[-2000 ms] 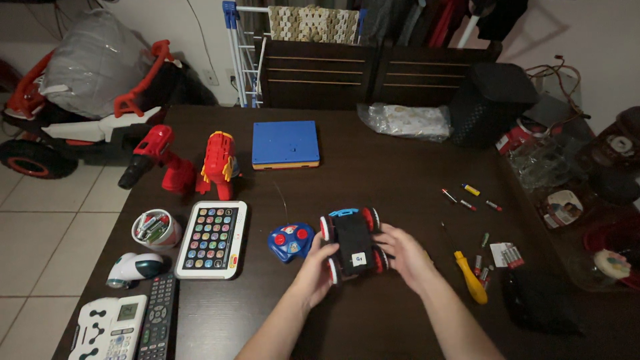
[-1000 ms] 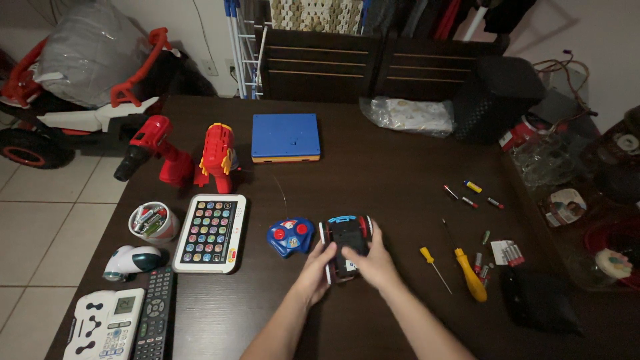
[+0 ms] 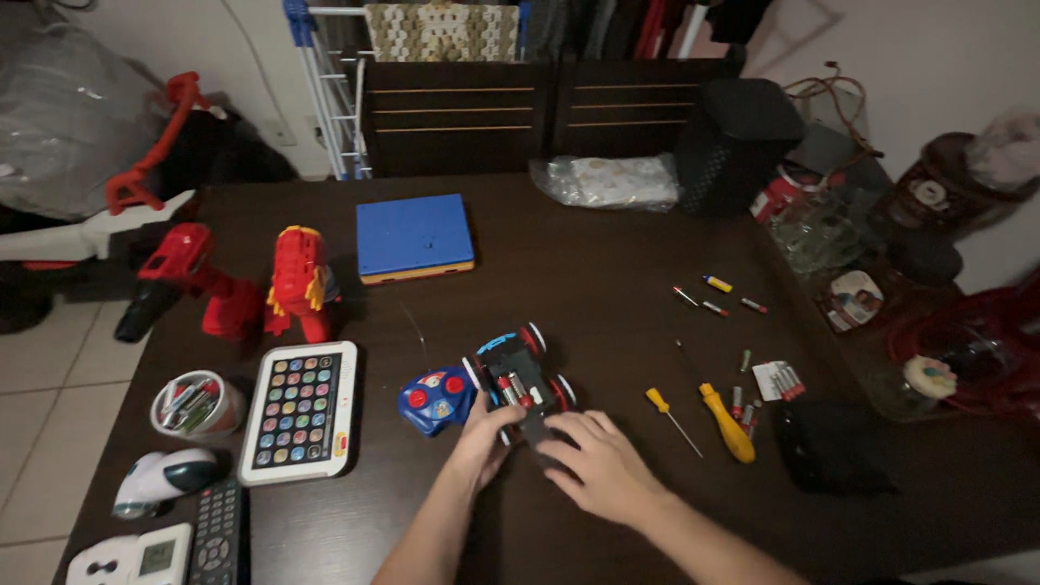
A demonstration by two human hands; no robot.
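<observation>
A toy car [image 3: 513, 366] lies wheels up near the table's middle, its battery compartment uncovered with red and silver batteries [image 3: 515, 388] inside. My left hand [image 3: 486, 435] grips the car's near left side. My right hand [image 3: 600, 461] is at the car's near end, its fingers on a dark piece, seemingly the battery cover [image 3: 543, 435]; the fingers hide part of it. Left of the car, a blue toy remote control [image 3: 437, 400] with red buttons lies beside its wheel. A small yellow-handled screwdriver [image 3: 660, 402] and a larger yellow-handled screwdriver [image 3: 728, 424] lie to the right.
Loose batteries [image 3: 718, 283] and a battery pack [image 3: 782, 380] lie at the right, near a black pouch [image 3: 829, 447]. A toy tablet [image 3: 301, 410], a cup of batteries [image 3: 197, 404], a red toy drill [image 3: 191, 268] and a remote control [image 3: 218, 528] stand or lie at the left.
The dark cover has come away from the car's underside, and batteries now show there. The small screwdriver, not seen on the table two seconds ago, has lain there since one second ago.
</observation>
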